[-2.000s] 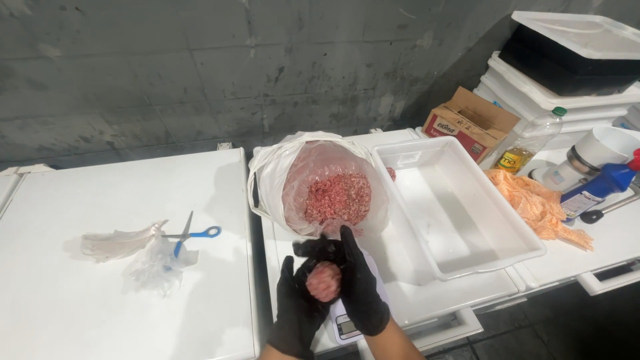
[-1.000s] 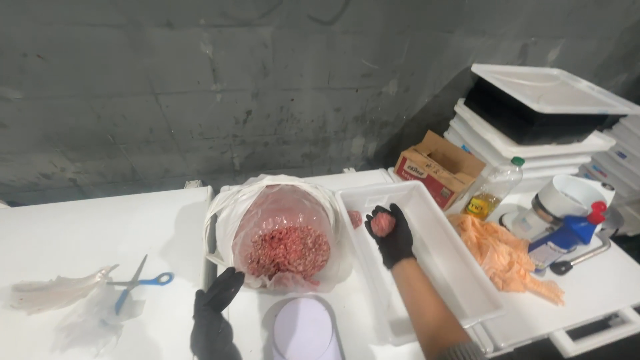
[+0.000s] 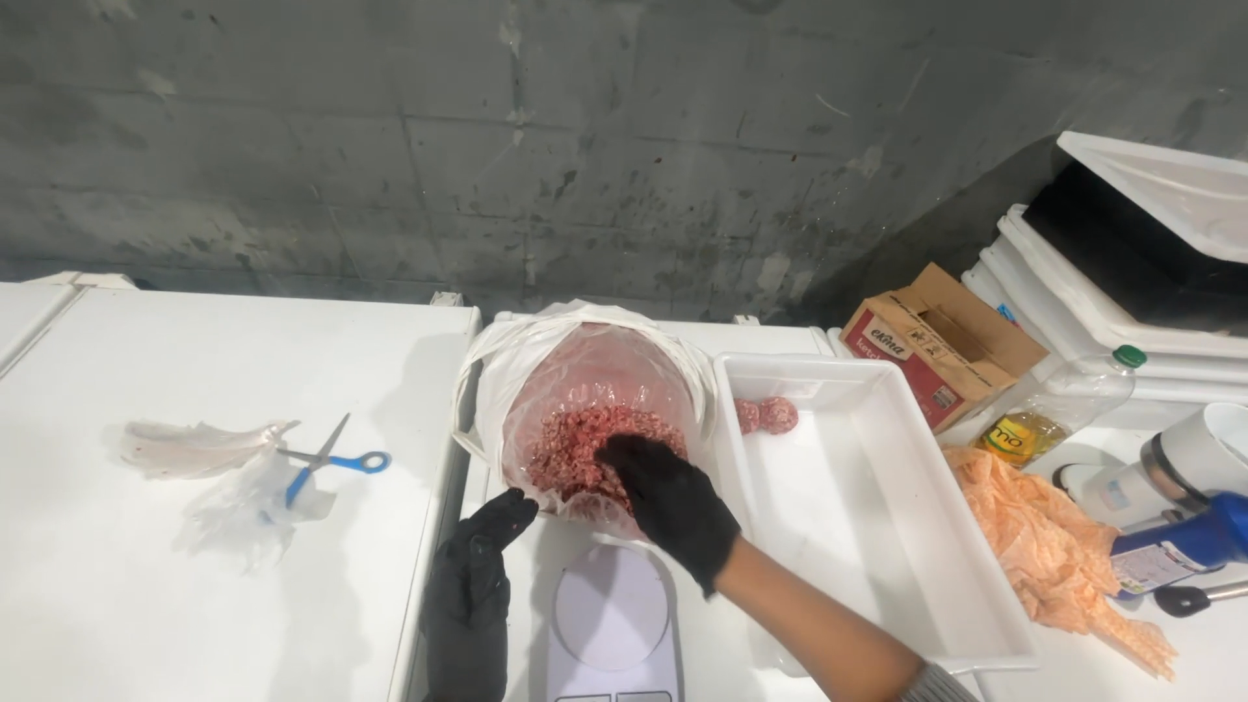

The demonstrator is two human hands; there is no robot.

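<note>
Ground meat [image 3: 575, 448] lies in an open plastic bag [image 3: 585, 327] on a white surface. My right hand [image 3: 678, 512], in a black glove, reaches into the bag with its fingertips on the meat; whether it grips any is hidden. Beside the bag's lower left edge, my left hand [image 3: 476, 575], also gloved in black, is held empty with thumb and fingers apart. A kitchen scale [image 3: 611, 609] with a bare round plate lies between my hands. Meatballs [image 3: 777, 415] rest in the upper left corner of a white plastic tray [image 3: 936, 487].
Blue-handled scissors [image 3: 331, 458] and crumpled plastic [image 3: 244, 517] lie at left. At right are an orange cloth [image 3: 1038, 546], a cardboard box [image 3: 936, 341], an oil bottle [image 3: 1058, 400], a blue bottle [image 3: 1180, 546] and stacked white trays [image 3: 1072, 292]. A grey wall stands behind.
My right hand set down a meatball in the tray and moved left into the bag. Two seconds ago both hands held a meatball above the scale.
</note>
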